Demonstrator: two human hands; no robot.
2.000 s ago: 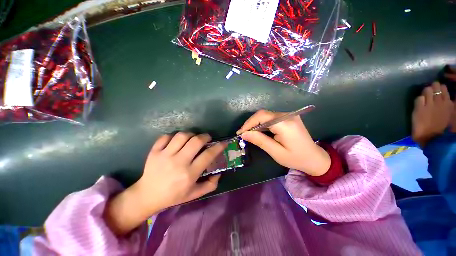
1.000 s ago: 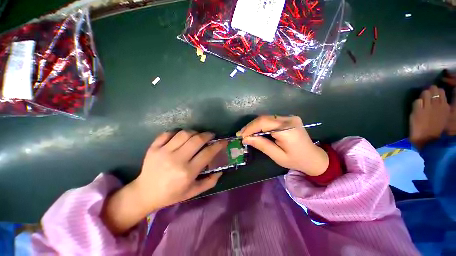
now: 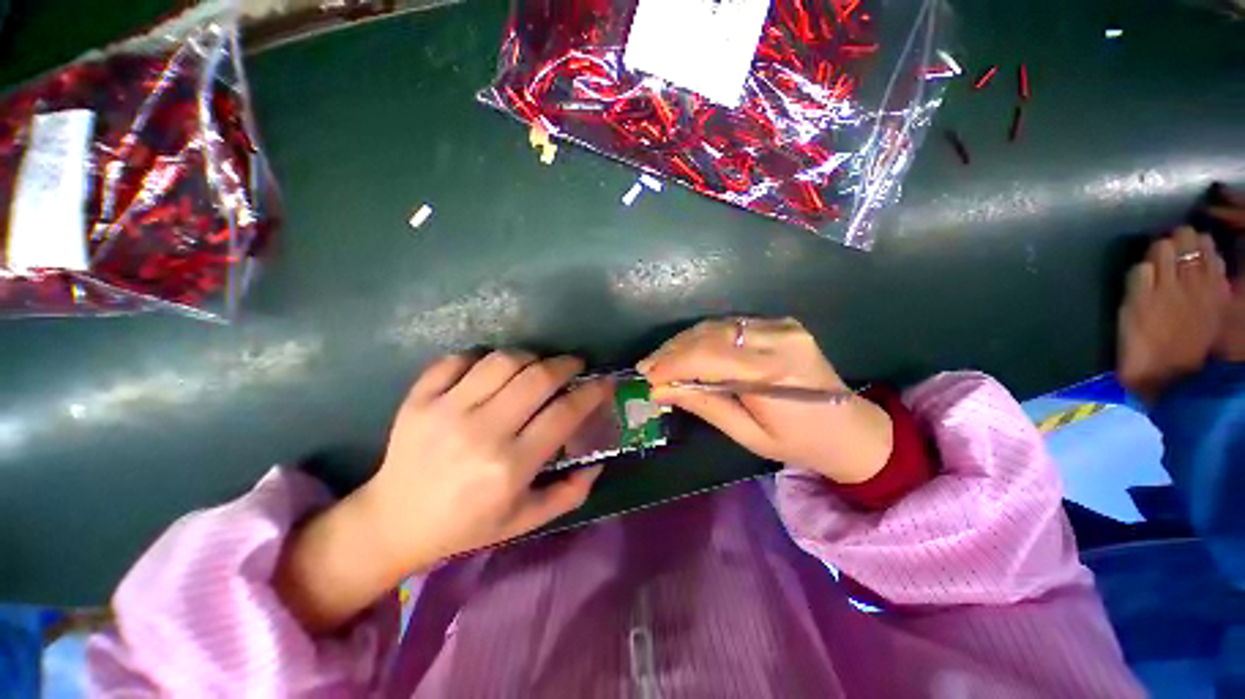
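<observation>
A palm-sized phone unit (image 3: 595,434) lies on the dark green mat. Its right part shows a green circuit board (image 3: 638,414) with a silver patch. My left hand (image 3: 478,458) lies over its left part, fingers along the top edge and thumb at the bottom edge, holding it. My right hand (image 3: 765,389) is at the unit's upper right corner, fingertips touching or very near it. It holds thin tweezers (image 3: 792,392), which point to the right across the palm. The tweezers' other end is hidden by the fingers or too small to tell.
A clear bag of red parts (image 3: 683,137) lies ahead, another bag (image 3: 150,205) at left. Loose red slivers (image 3: 1023,82) and small white scraps (image 3: 421,215) lie near them. Another person's hand (image 3: 1174,307) and blue sleeve are at the right edge.
The tweezers in my right hand have swung from pointing up and right to lying low across the palm. My left hand and the phone unit stay nearly in place.
</observation>
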